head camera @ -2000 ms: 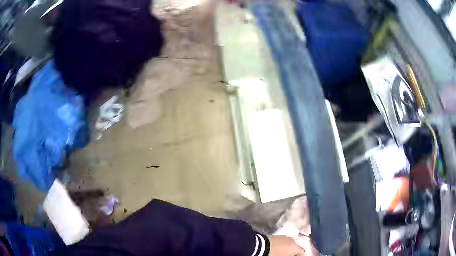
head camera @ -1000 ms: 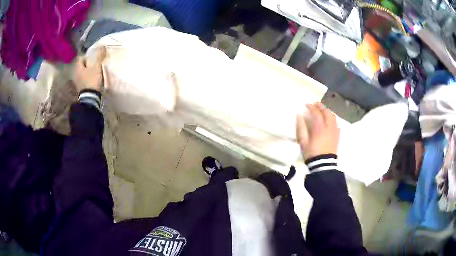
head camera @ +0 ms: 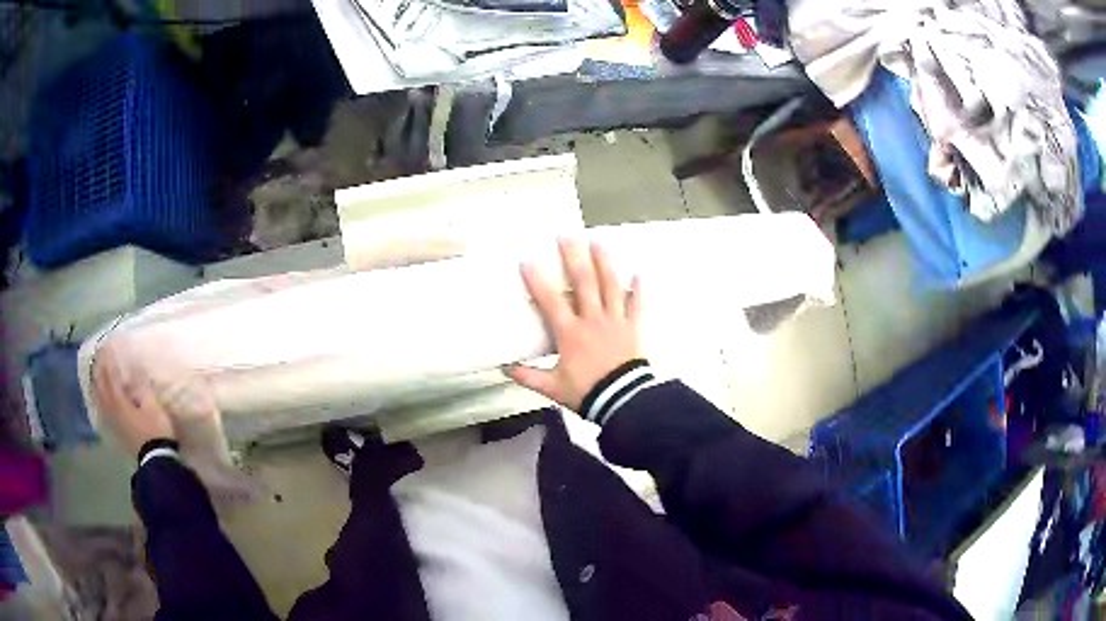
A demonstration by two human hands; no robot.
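A cream garment [head camera: 412,322], overexposed to white, lies lengthwise over the narrow pressing board. Its right end reaches out over the floor. My left hand [head camera: 131,394] is at the garment's left end and grips its edge, where the cloth bunches and hangs down; the fingertips are blurred. My right hand [head camera: 585,330] lies flat on the garment near its middle, fingers spread, holding nothing. A stiff cream panel [head camera: 461,209] shows behind the board.
A grey-edged bench [head camera: 606,100] with papers runs behind. A blue crate [head camera: 115,152] is at the upper left and another blue crate [head camera: 916,425] at the lower right. A crumpled beige pile [head camera: 970,103] lies over blue cloth [head camera: 916,182] at the upper right. My shoe [head camera: 346,446] is below the board.
The view has turned towards the right. The garment, earlier spread wide, now lies narrower and smoother along the board. The board was uncovered in the oldest frame. My right hand stays flat on the cloth.
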